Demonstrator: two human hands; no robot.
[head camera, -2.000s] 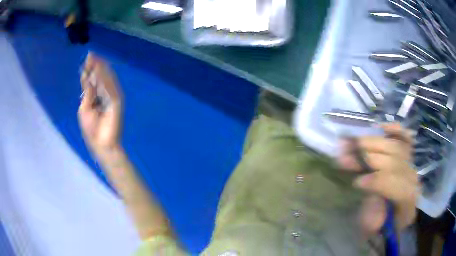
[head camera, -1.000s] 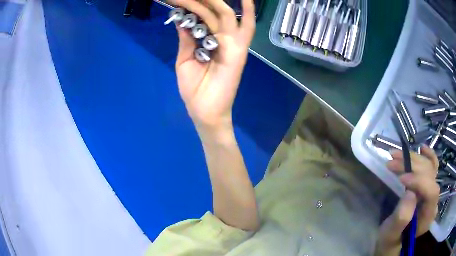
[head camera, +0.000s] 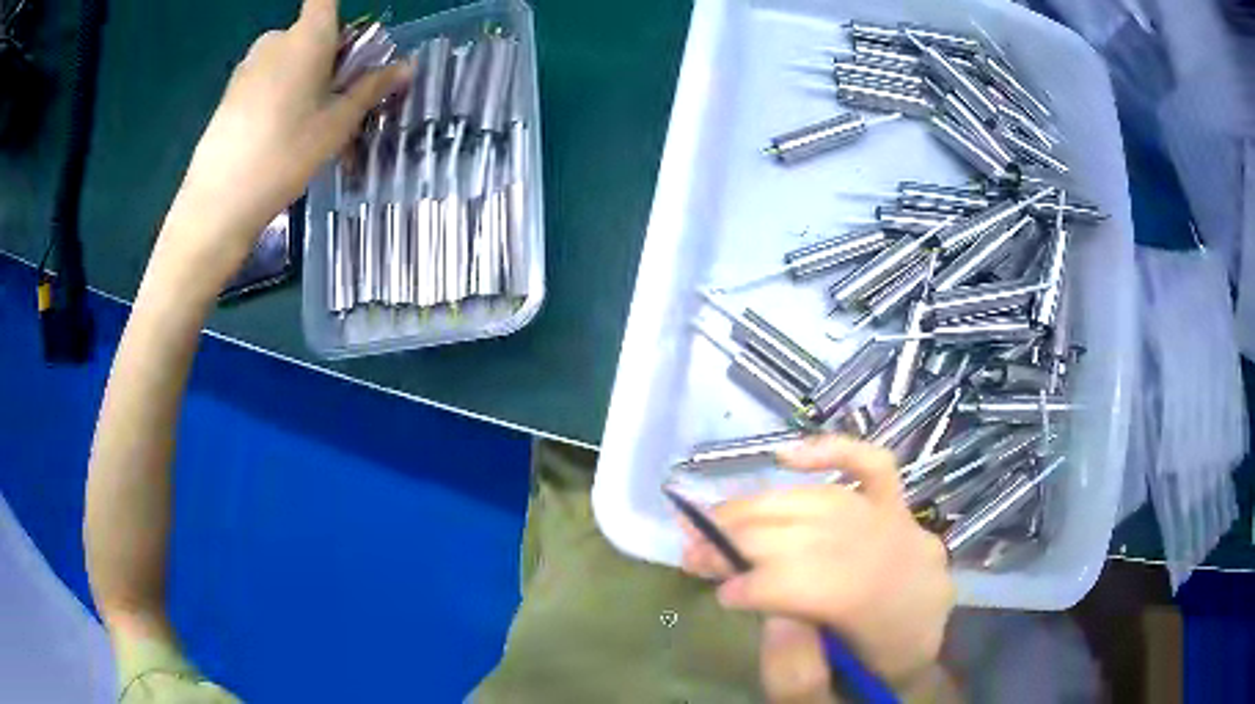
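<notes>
My left hand (head camera: 296, 117) is at the far end of the small clear box (head camera: 534, 296), its fingers around several metal cylinders (head camera: 361, 52) at the box's upper left. Closely set cylinders (head camera: 413, 255) lie in two rows in the box. My right hand (head camera: 840, 564) holds slim tweezers (head camera: 709, 531) with a black tip and blue grip, over the near left corner of the large white tray (head camera: 644, 310). Metal cylinders (head camera: 943, 296) with thin pale leads lie in a loose heap in the tray. My right fingertips overlap a cylinder at the tray's near side; contact is unclear.
A dark glossy slab (head camera: 266, 259) lies left of the small box, partly behind my left wrist. A black cable (head camera: 69, 206) runs down the left of the green mat (head camera: 578, 179). Clear plastic sleeves (head camera: 1191, 399) lie right of the tray. The blue surface (head camera: 317, 536) is below the bench edge.
My left hand has moved from above the blue surface to the small box with its cylinders. My right hand still holds the tweezers at the tray. The view has shifted, showing more of both containers.
</notes>
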